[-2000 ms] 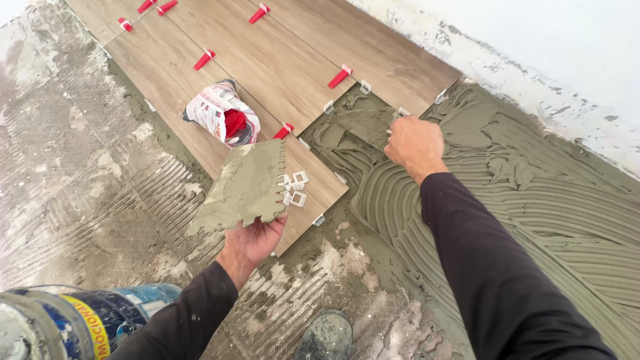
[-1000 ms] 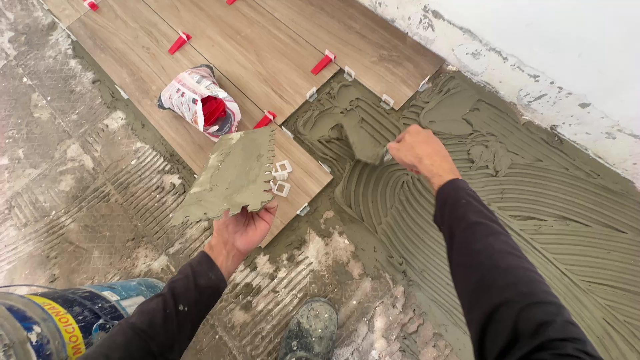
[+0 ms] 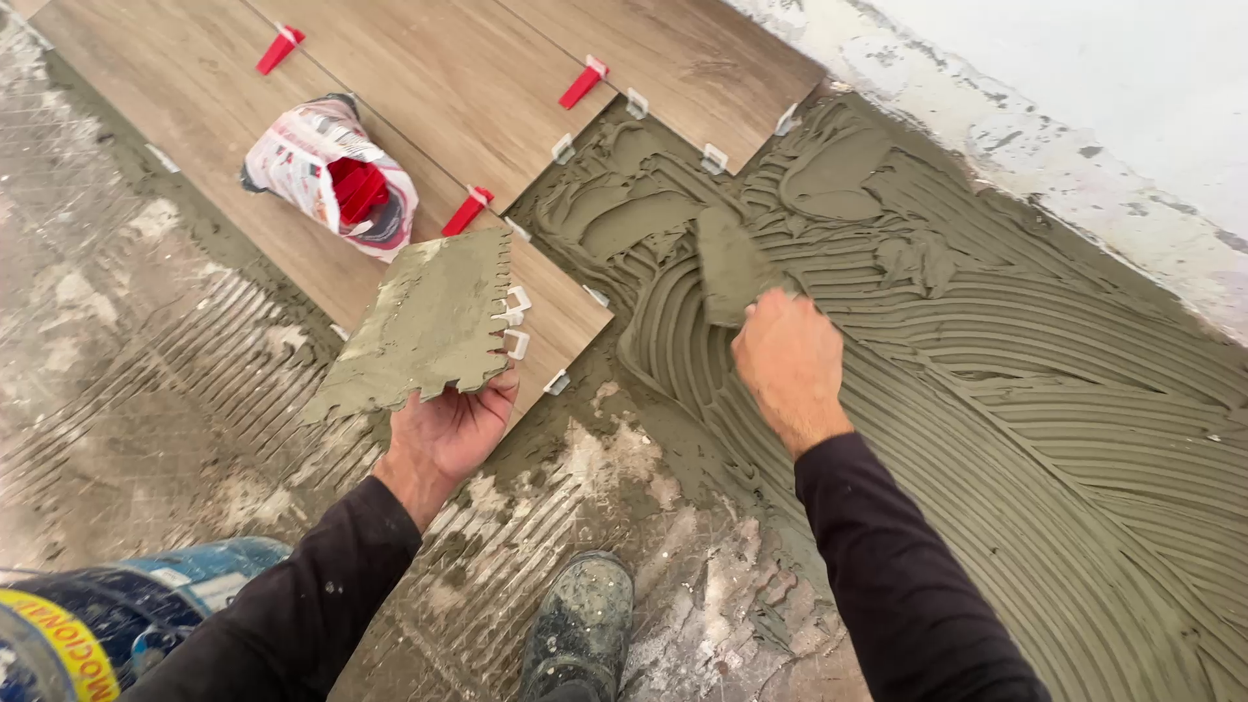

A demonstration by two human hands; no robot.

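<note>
My left hand (image 3: 453, 424) holds a notched trowel (image 3: 429, 317) from below, its flat blade coated in grey-green mortar and its teeth toward the right. My right hand (image 3: 792, 366) grips a small pointed trowel (image 3: 731, 268), whose mortar-covered blade lies over the wet bed; its handle is hidden in the fist. Combed tile mortar (image 3: 994, 439) spreads under and right of that hand, with smoother heaps near the tile edges. Wood-look tiles (image 3: 439, 78) lie at the upper left. White levelling clips (image 3: 714, 158) stick out along their edges, and several hold red wedges (image 3: 583, 83).
An open bag of red wedges (image 3: 331, 175) lies on the tiles. Loose white clips (image 3: 516, 343) rest beside the notched trowel. A blue bucket (image 3: 127, 614) stands lower left, a dusty boot (image 3: 580, 624) at bottom centre. A white wall (image 3: 1102, 88) borders the mortar at upper right.
The pointed trowel, hardly visible two seconds ago, now shows its blade over the mortar. My left hand still holds the notched trowel. The view has shifted somewhat.
</note>
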